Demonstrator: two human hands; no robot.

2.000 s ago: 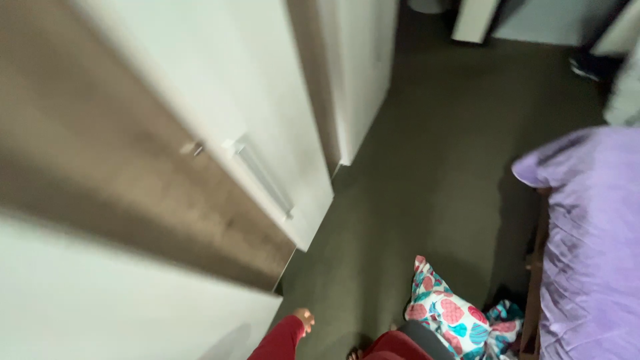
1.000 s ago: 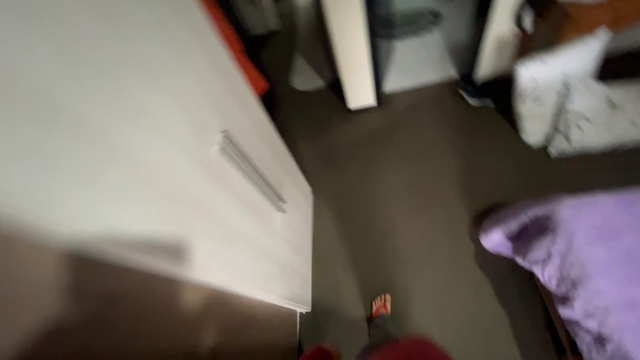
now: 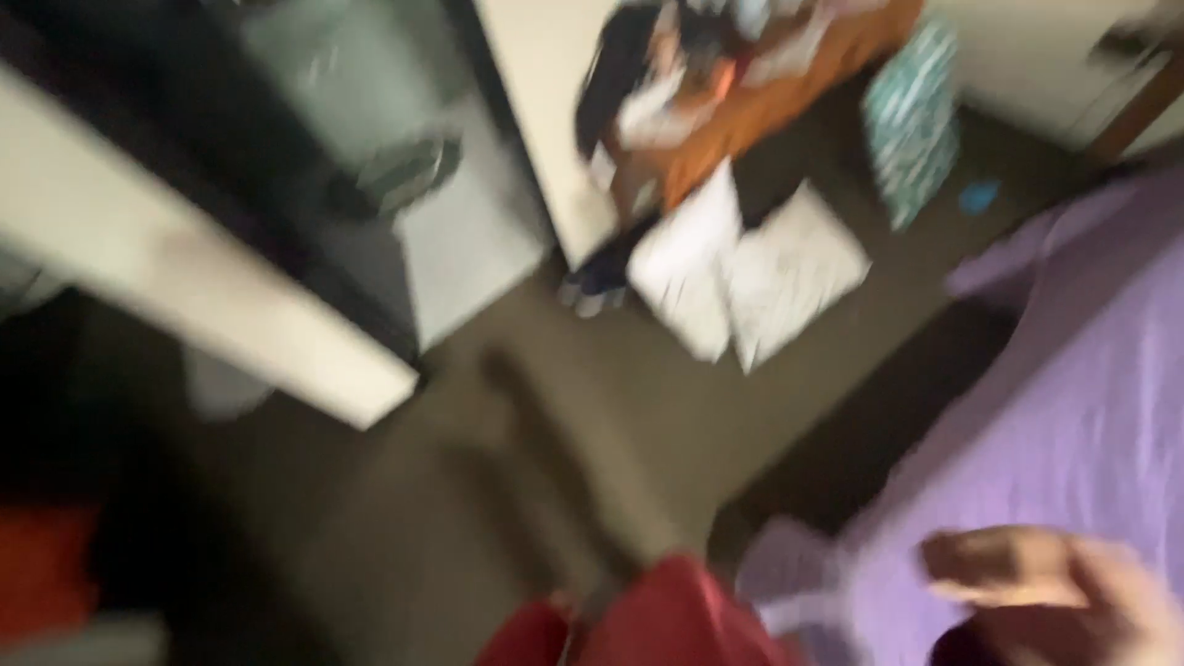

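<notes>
My right hand (image 3: 1045, 583) is at the lower right, blurred, above the purple sheet on a bed (image 3: 1045, 444). Its fingers look partly curled; whether they hold anything cannot be made out. Red clothing (image 3: 684, 620) on my body fills the bottom middle. My left hand is out of view. Beyond the bed, two white pillows or cushions (image 3: 684, 268) (image 3: 795, 273) lean together on the floor near a wooden table.
The cluttered wooden table (image 3: 768, 111) stands at the top, near a teal patterned cushion (image 3: 916, 120). A small blue thing (image 3: 979, 195) is on the floor. To the left are a pale wall end (image 3: 231, 268) and a doorway with a pale floor (image 3: 472, 222). An orange thing (image 3: 46, 573) lies lower left.
The view has swung away from the white cupboard doors towards the doorway and table. My right hand has come into sight over the bed.
</notes>
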